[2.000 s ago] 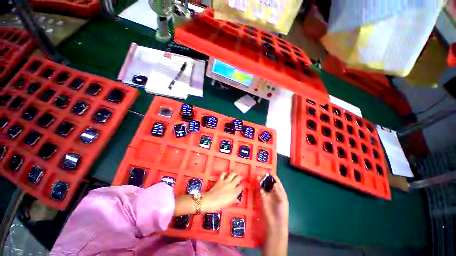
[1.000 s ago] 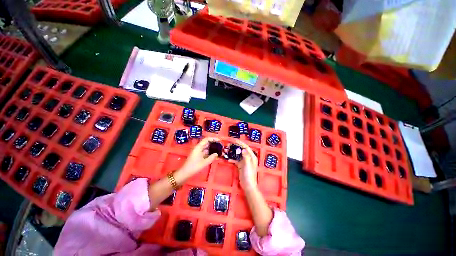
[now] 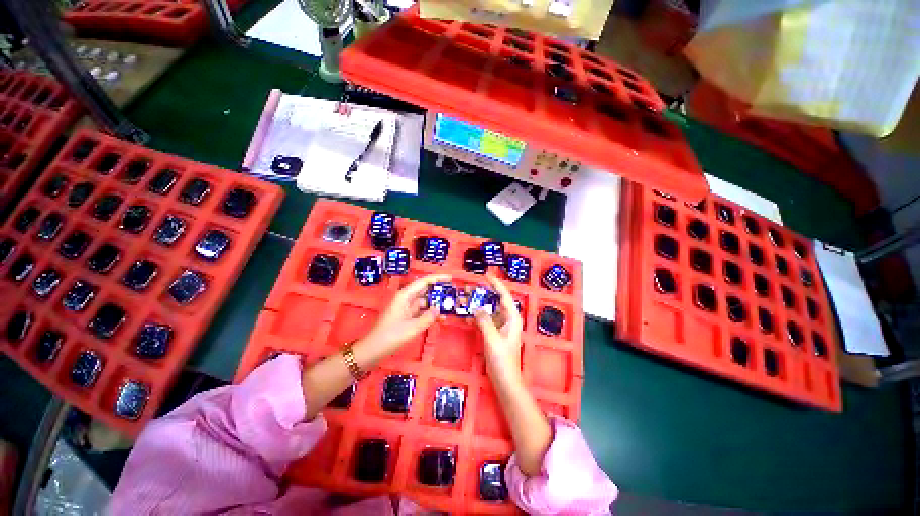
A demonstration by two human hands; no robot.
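Observation:
My left hand [image 3: 406, 310] holds a watch unit [image 3: 442, 297] with a lit screen above the middle of the red working tray [image 3: 303, 312]. My right hand [image 3: 500, 325] holds another lit watch unit [image 3: 482, 300] beside it, the two close together. Whether they touch is too small to tell. Several lit units sit in the tray's back rows, some side by side in one pocket. Dark units [image 3: 397, 393] lie in the front rows. My forearms hide part of the tray.
A left tray [image 3: 207, 292] and a right tray [image 3: 661, 328] hold dark units. A raised tray [image 3: 646, 151] sits above an instrument [image 3: 545, 164] with a lit display. Papers with a pen [image 3: 364, 151], a small white object [image 3: 511, 203] and a fan [image 3: 329, 30] stand behind.
My hands came together from the front of the tray and lifted two units over its middle. Since a second ago, both held screens have lit up; two units in the tray have gone dark.

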